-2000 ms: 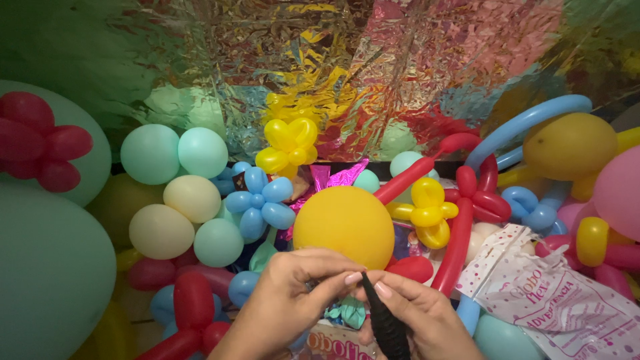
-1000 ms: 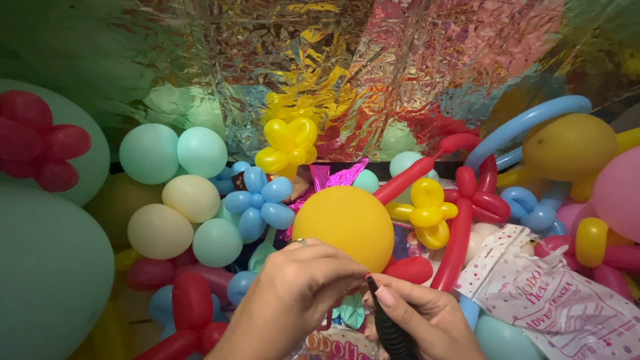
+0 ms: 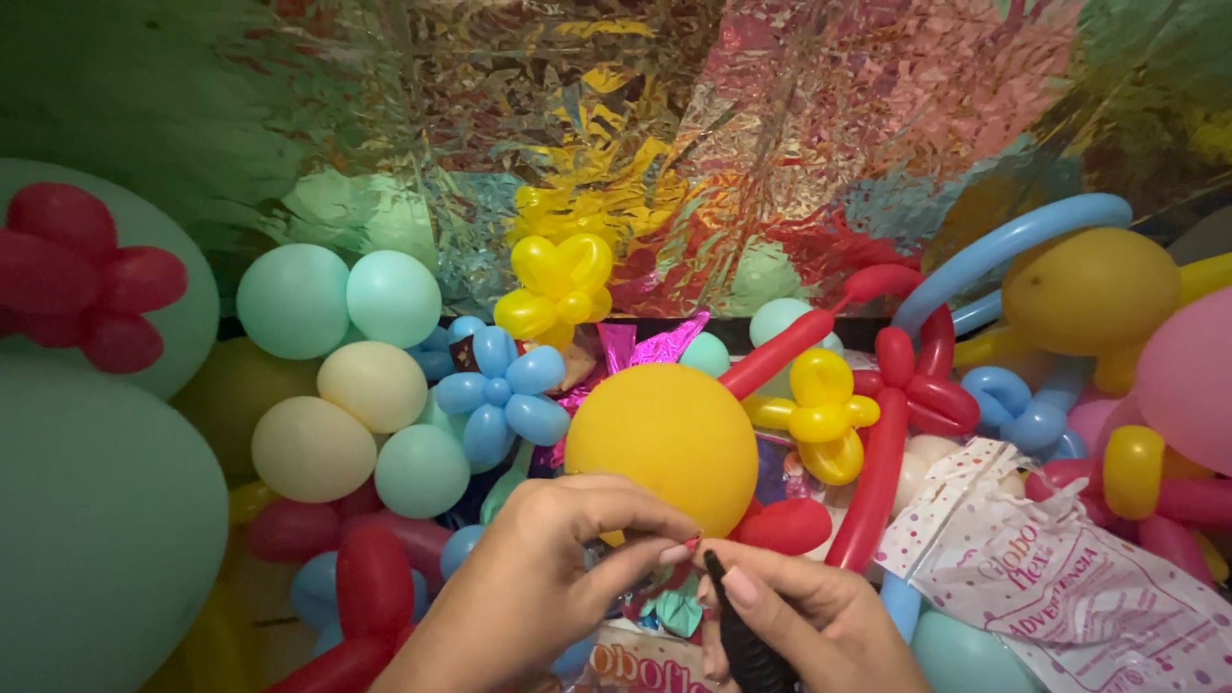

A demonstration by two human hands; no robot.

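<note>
My left hand point(image 3: 568, 568) pinches a tiny red piece point(image 3: 692, 544), perhaps a balloon's end, between thumb and fingertip. Close to its right, my right hand point(image 3: 818, 606) holds a black, ribbed, tapered tool point(image 3: 747, 635), its narrow tip pointing up beside the red piece. The fingertips of both hands nearly meet. Just beyond them sits a round yellow balloon point(image 3: 661, 448), and a short red balloon point(image 3: 787, 526) lies behind my right fingers. Whatever else the curled fingers hold is hidden.
A blue balloon flower point(image 3: 497, 391), pale round balloons point(image 3: 314, 449) and a yellow twisted balloon point(image 3: 824, 422) surround the hands. Large green balloons point(image 3: 96, 520) crowd the left. A printed plastic bag point(image 3: 1068, 568) lies at the right. Crinkled metallic foil point(image 3: 577, 125) covers the back.
Two seconds ago the fingertips of both hands met at the black tool's tip. Now the left fingertips are a little to the left of the tip, pinching the red piece.
</note>
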